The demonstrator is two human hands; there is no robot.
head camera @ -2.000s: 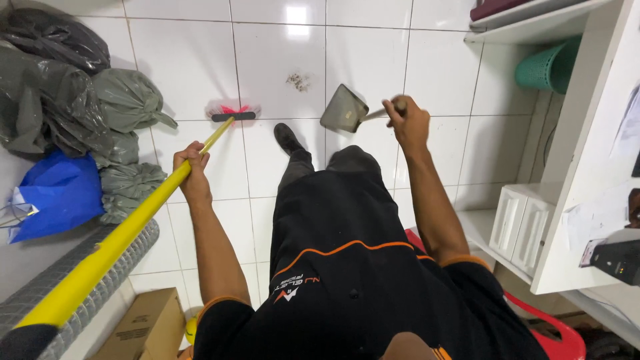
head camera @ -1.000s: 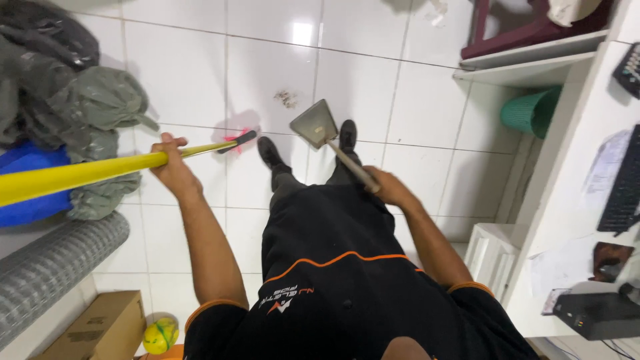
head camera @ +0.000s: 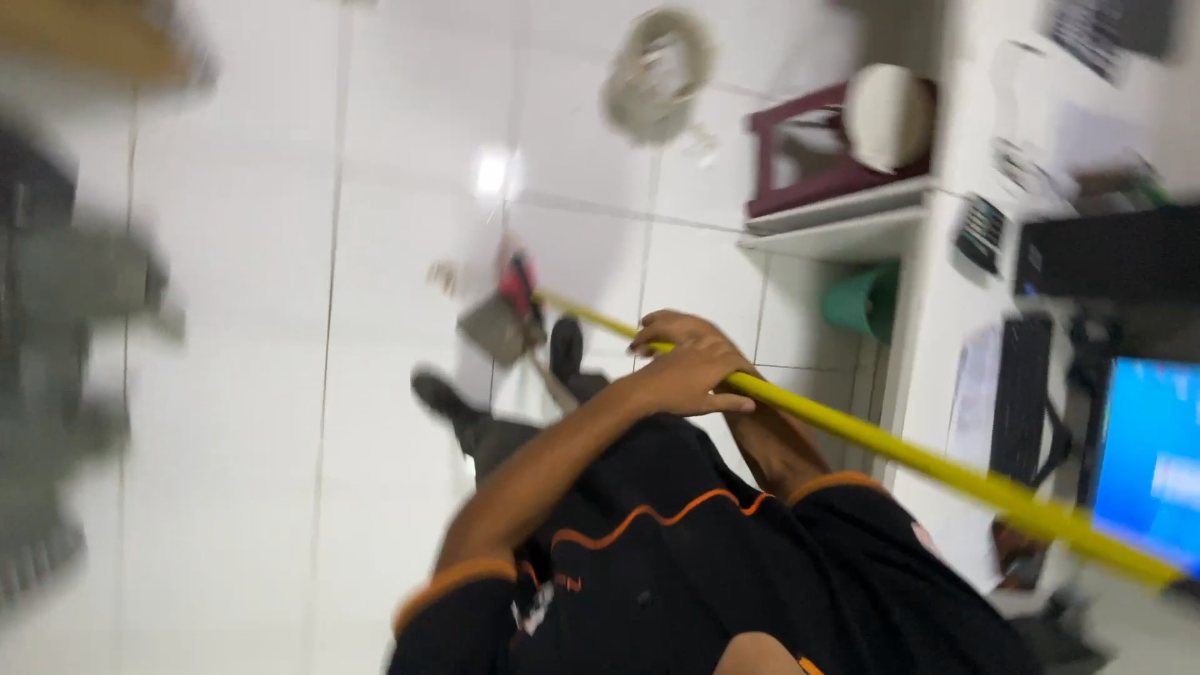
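The broom's yellow handle [head camera: 872,422] slants from lower right to its pink and black head [head camera: 520,281], which touches or overlaps the grey dustpan [head camera: 497,328] on the floor. My left hand [head camera: 694,377] is closed around the handle, with its forearm crossing my body. Just beyond it, my right hand [head camera: 677,330] curls its fingers over the same handle, partly overlapped by the left. The dustpan's handle [head camera: 553,380] runs up behind my left forearm, where its end is hidden. A small blurred pile of debris [head camera: 443,277] lies left of the broom head.
My shoes [head camera: 565,347] stand close below the dustpan. To the right are a white desk [head camera: 923,375], a green bin [head camera: 858,302] beneath it and a maroon stool [head camera: 764,169]. A coiled cable [head camera: 656,80] lies on the tiles ahead; grey bags [head camera: 75,309] sit at left.
My left hand has crossed to the right with the broom, and its head is now at the dustpan. My right hand has left the dustpan's handle for the broom's. The view has shifted and blurred.
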